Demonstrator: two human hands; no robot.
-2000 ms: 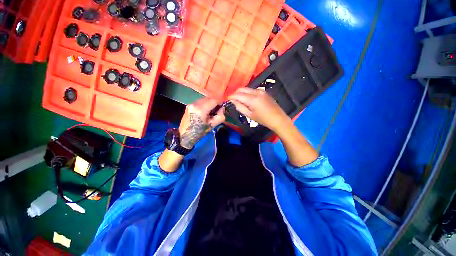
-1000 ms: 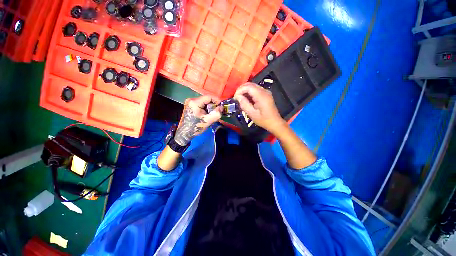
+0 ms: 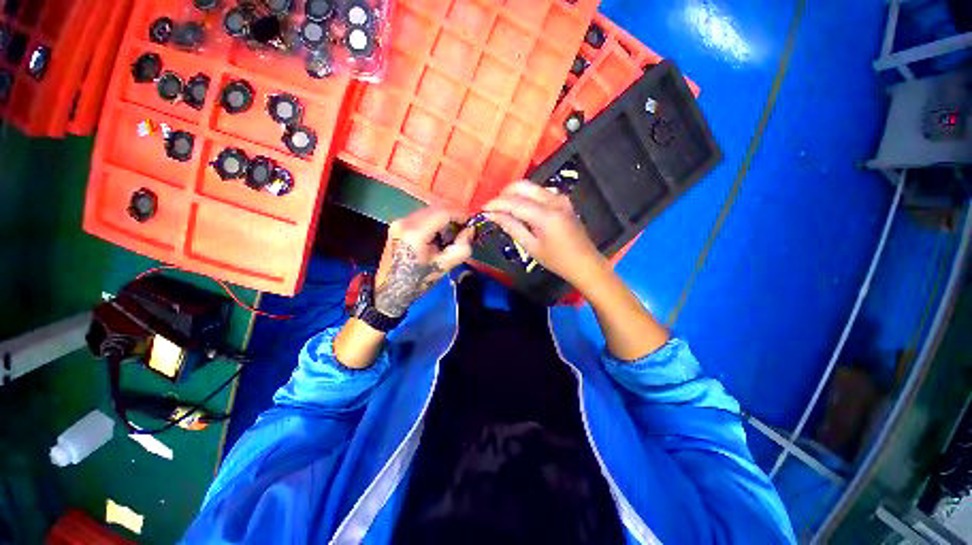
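Observation:
My left hand (image 3: pixel 418 256) and my right hand (image 3: pixel 540 229) meet over the near corner of the black divided tray (image 3: pixel 640 176). Between their fingertips they hold a small dark unit (image 3: pixel 472 221), mostly hidden by the fingers. Small pale parts (image 3: pixel 563 179) lie in the tray's near cells, partly behind my right hand. The black tray rests slanted over an orange-red compartment tray (image 3: pixel 448 96). To the left, the large-cell orange tray (image 3: pixel 250 229) holds several loose black round units (image 3: pixel 236 97).
A clear blister tray (image 3: pixel 320 37) of round units lies across the orange trays. A black box with a yellow label (image 3: pixel 165 354), cables and a white bottle (image 3: pixel 82 438) are on the green bench at left. Glossy blue floor (image 3: pixel 735 245) is at right.
A second ago the hands were slightly apart with a pale-yellow part showing between them. My right hand has moved left and its fingers now cover the held unit.

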